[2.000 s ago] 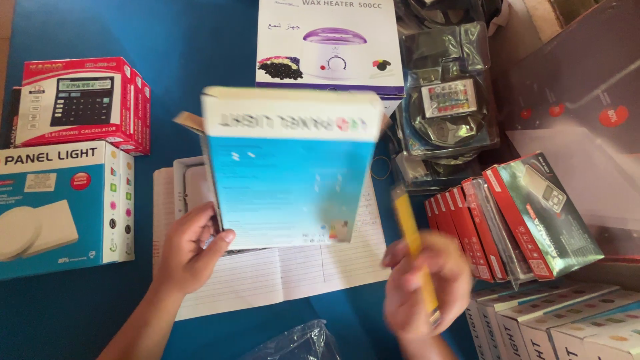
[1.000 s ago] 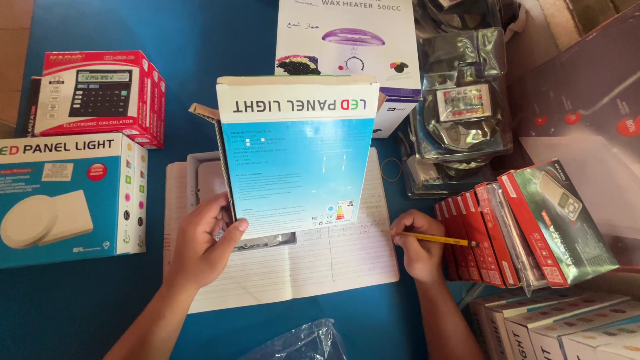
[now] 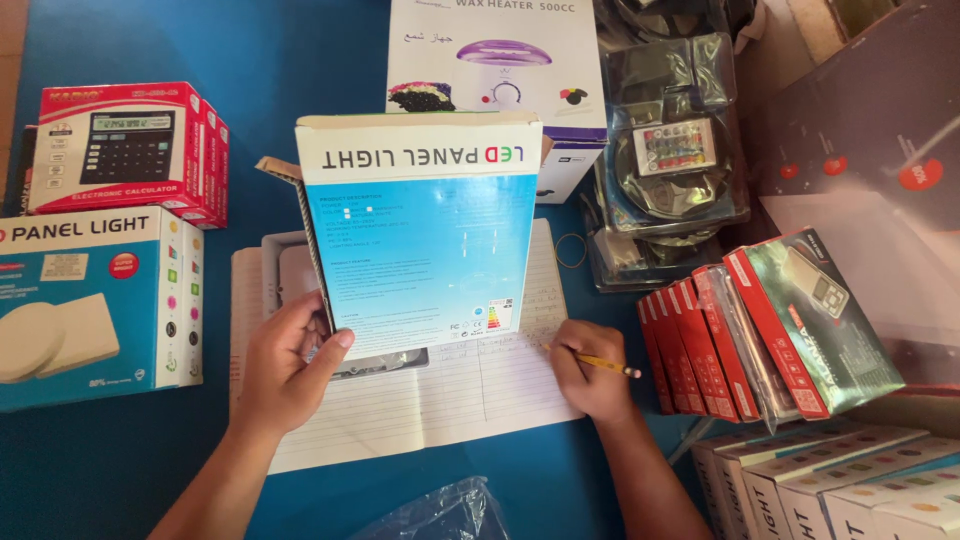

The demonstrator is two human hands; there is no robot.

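Note:
My left hand (image 3: 289, 367) grips the lower left corner of an LED panel light box (image 3: 424, 255), held upside down with its top print inverted and a flap sticking out at the left. Beneath it an open ruled notebook (image 3: 375, 427) with handwriting lies on the blue table. A grey plastic tray-like item (image 3: 289, 262) rests on the notebook, mostly hidden by the box. My right hand (image 3: 596, 367) holds a yellow pencil (image 3: 600, 364), its tip end at the handwritten lines on the right page.
Calculator boxes (image 3: 120, 150) and panel light boxes (image 3: 82, 300) stand at left, a wax heater box (image 3: 495, 67) behind. At right are bagged light strips (image 3: 667, 187), red-edged scale boxes (image 3: 814, 322) and a row of white boxes (image 3: 825, 480). Clear plastic wrap (image 3: 442, 514) lies at the front edge.
My right hand, raised with the pencil upright two seconds ago, has come down onto the notebook's right page. The box in my left hand, tilted and blurred then, is now steadier and its print legible.

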